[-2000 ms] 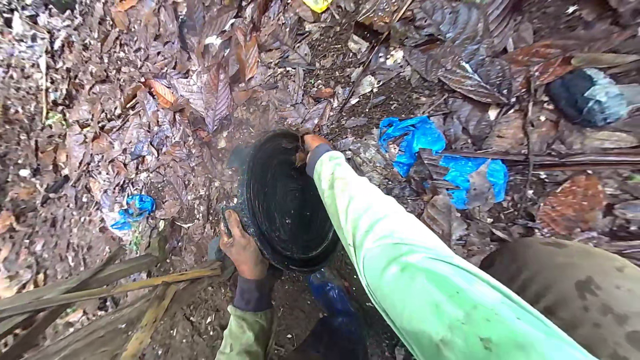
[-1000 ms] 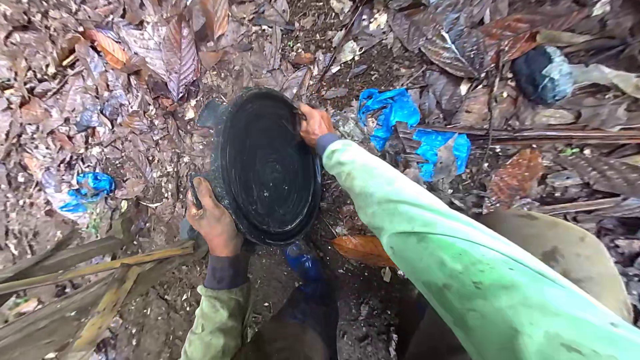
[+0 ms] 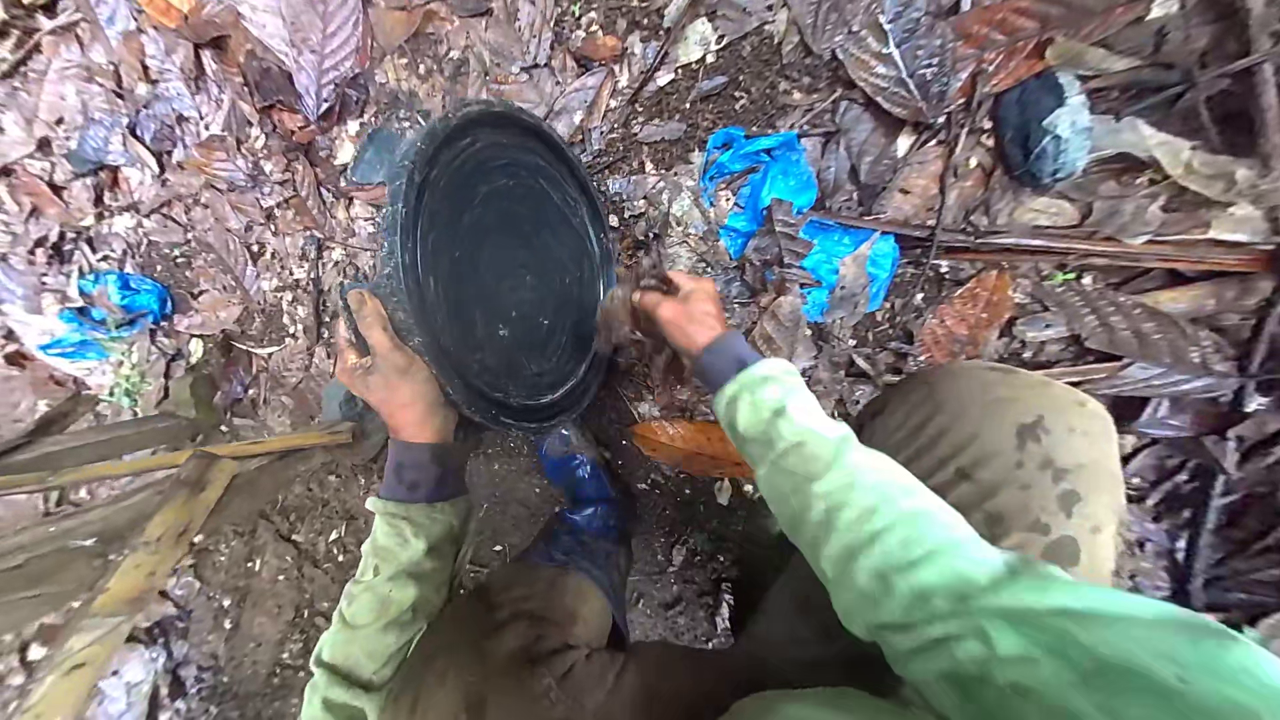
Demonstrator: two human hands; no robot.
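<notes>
A round black basin [image 3: 505, 265], wet and streaked inside, stands tilted over the leaf-covered ground with its hollow toward me. My left hand [image 3: 395, 375] grips its lower left side, the thumb up and the other fingers partly hidden. Just right of the rim is my right hand [image 3: 680, 310], closed on a blurred brown clump [image 3: 650, 290] that looks like dead leaves or fibre. Whether the clump touches the rim cannot be told.
Torn blue plastic [image 3: 760, 185] lies right of the basin, and more blue plastic [image 3: 120, 305] at the left. Split wooden strips [image 3: 150, 540] cross the lower left. A blue rubber boot [image 3: 580, 480] stands below the basin. A dark lump with a pale side [image 3: 1040, 130] lies upper right.
My right hand has come away from the inside of the basin to just beyond its right rim. The left hand still holds the basin, which now shows more of its inside.
</notes>
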